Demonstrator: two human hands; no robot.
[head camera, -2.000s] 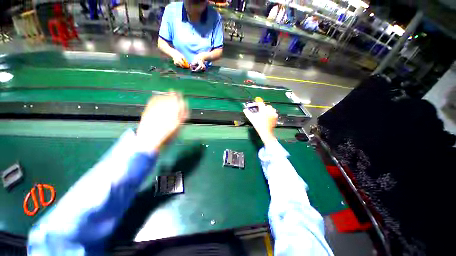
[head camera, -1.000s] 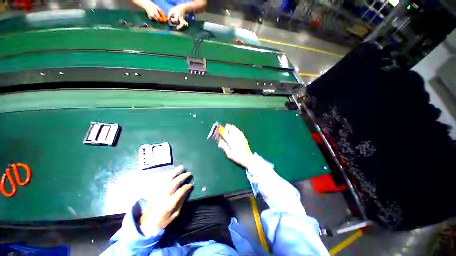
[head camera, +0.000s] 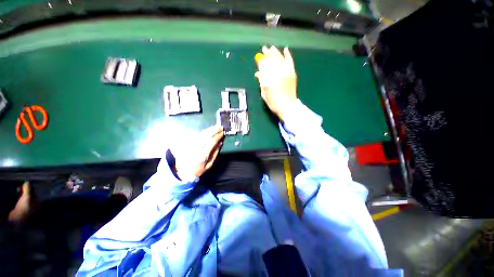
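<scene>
An opened metal fixture lies on the green bench in front of me. Its slotted half (head camera: 234, 122) is nearer me, and its windowed frame (head camera: 234, 99) is on the far side, joined or touching. My left hand (head camera: 199, 154) is at the near bench edge, its fingertips touching the slotted half's left side; whether it grips is unclear. My right hand (head camera: 279, 81) is over the bench, right of and beyond the fixture, fingers apart, with no object seen in it. A yellow-orange patch (head camera: 260, 57) is on one of its fingers.
Grey fixtures lie left (head camera: 182, 100) and farther left (head camera: 120, 72); another is cut off at the left edge. Orange scissors handles (head camera: 31, 124) lie far left. A raised line runs behind the bench. Hanging black cable stock (head camera: 433, 124) and a red bin (head camera: 372, 153) are right.
The fixture my right hand held up now lies opened on the bench. My right hand has moved forward, away from it. My left hand has come to its side. The view has tilted down.
</scene>
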